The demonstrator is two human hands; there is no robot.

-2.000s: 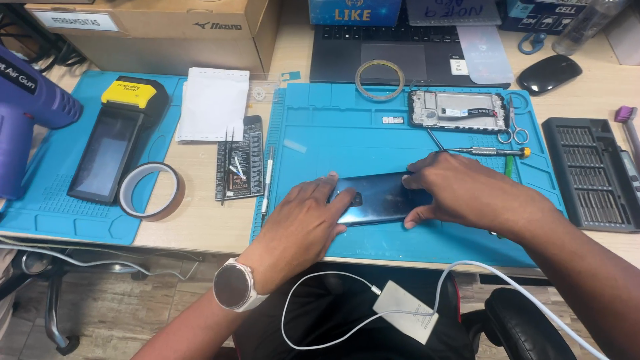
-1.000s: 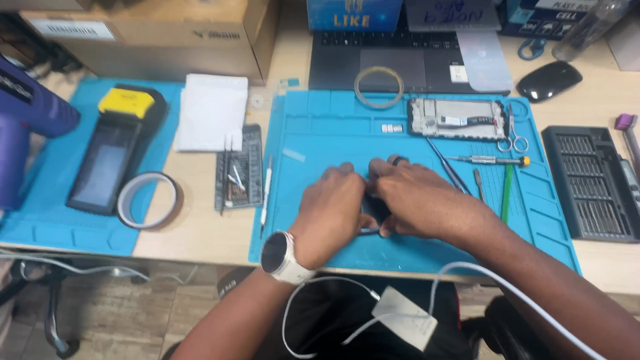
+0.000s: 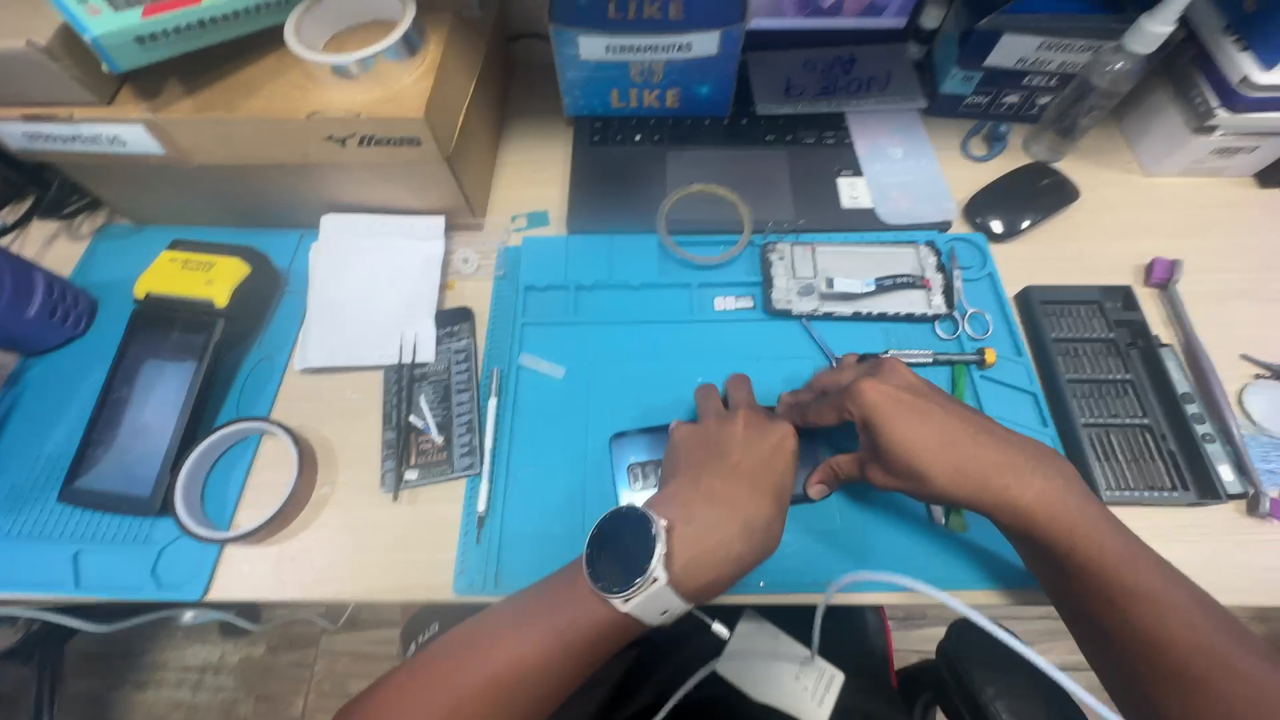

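Observation:
A blue smartphone (image 3: 635, 462) lies back up on the blue silicone work mat (image 3: 640, 365), its camera end at the left. Across its middle lies my left hand (image 3: 735, 470), fingers bent over the top edge; a watch is on that wrist. My right hand (image 3: 875, 430) holds the phone's right end, thumb at the lower edge. The hands meet and hide much of the phone. Beyond them lie a phone frame (image 3: 860, 280) with a flex cable, scissors (image 3: 965, 318), and a screwdriver (image 3: 935, 357) just past my right hand. A green pry tool (image 3: 958, 385) is partly hidden by my right arm.
On the left are a handheld payment terminal (image 3: 145, 400), a tape roll (image 3: 240, 480), white paper (image 3: 372, 290) and tweezers (image 3: 403, 420). A bit case (image 3: 1110, 390) and a brush (image 3: 1195, 350) stand right. A laptop (image 3: 700, 180) and mouse (image 3: 1022, 200) are behind. A white cable (image 3: 930, 590) crosses the mat's front edge.
Both hands, close together and over the phone one second ago, now hold it flat on the mat. Compared with two seconds ago, my left hand is farther right along the phone, nearer my right.

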